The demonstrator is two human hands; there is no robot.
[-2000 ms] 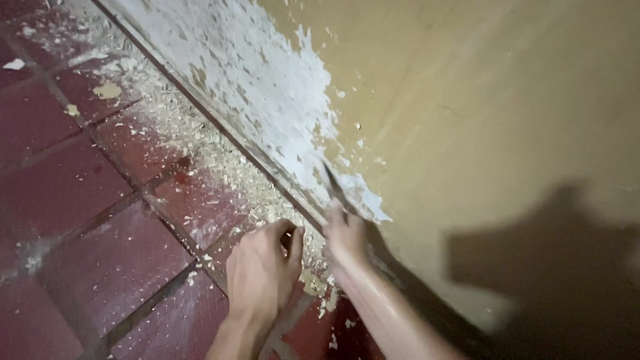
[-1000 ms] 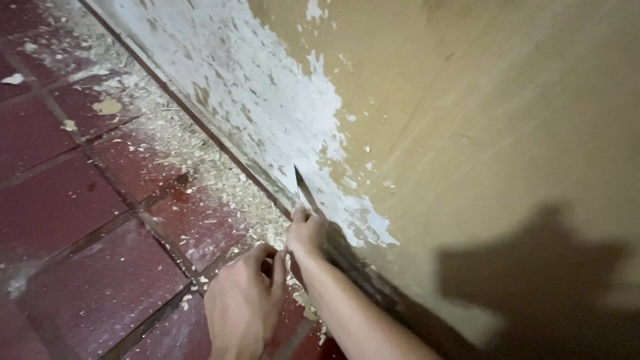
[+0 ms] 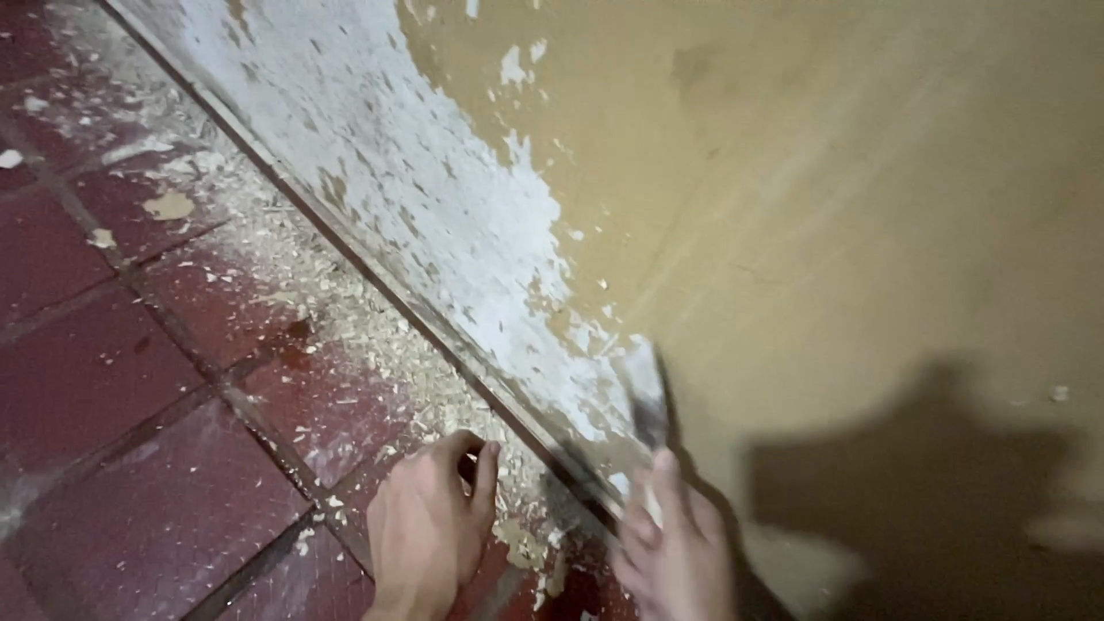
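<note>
My right hand, at the lower middle right, is closed around a scraper, its metal blade against the wall at the lower end of a bare white patch. The blade and fingers are somewhat blurred. Yellowish paint covers the wall right of that patch. My left hand rests low over the floor beside the wall's foot, thumb and fingers curled towards each other. Whether anything sits between them cannot be seen.
Paint flakes and dust lie along the wall's foot on red floor tiles. A narrow dark edge strip runs diagonally between floor and wall. Larger paint chips lie farther left. A dark shadow falls on the wall at right.
The right hand with the scraper has moved away from the left hand, to the right along the wall. The blade now shows its broad face. The left hand remains curled near the wall's foot.
</note>
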